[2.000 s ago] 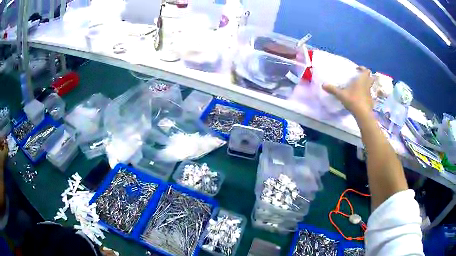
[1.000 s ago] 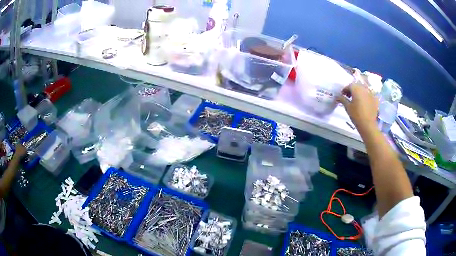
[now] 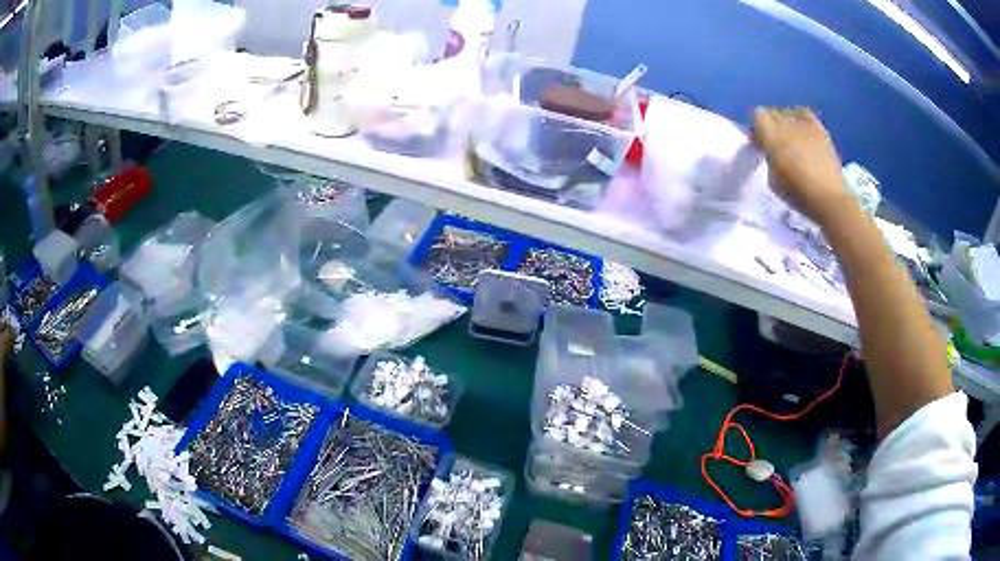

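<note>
My right hand (image 3: 798, 159) is raised over the white shelf at the right, with my white-sleeved forearm coming from the lower right. Its fingers are closed on the upper edge of a white translucent bag (image 3: 702, 164); the bag is overexposed and blurred, so the exact grip is hard to see. The bag stands on the shelf (image 3: 493, 205), right of a clear tub (image 3: 554, 137) with a brown item in it. My left hand is out of the picture.
Below are blue trays of metal parts (image 3: 367, 482), a pile of white strips (image 3: 159, 466), clear boxes of wrapped bundles (image 3: 587, 416) and an orange cord (image 3: 718, 438). Another person's dark head (image 3: 93, 531) shows at the bottom left.
My right hand first reached open, then came to the bag's right side with fingers together. It is now a higher, closed fist. The other person's hand at the left has drawn back.
</note>
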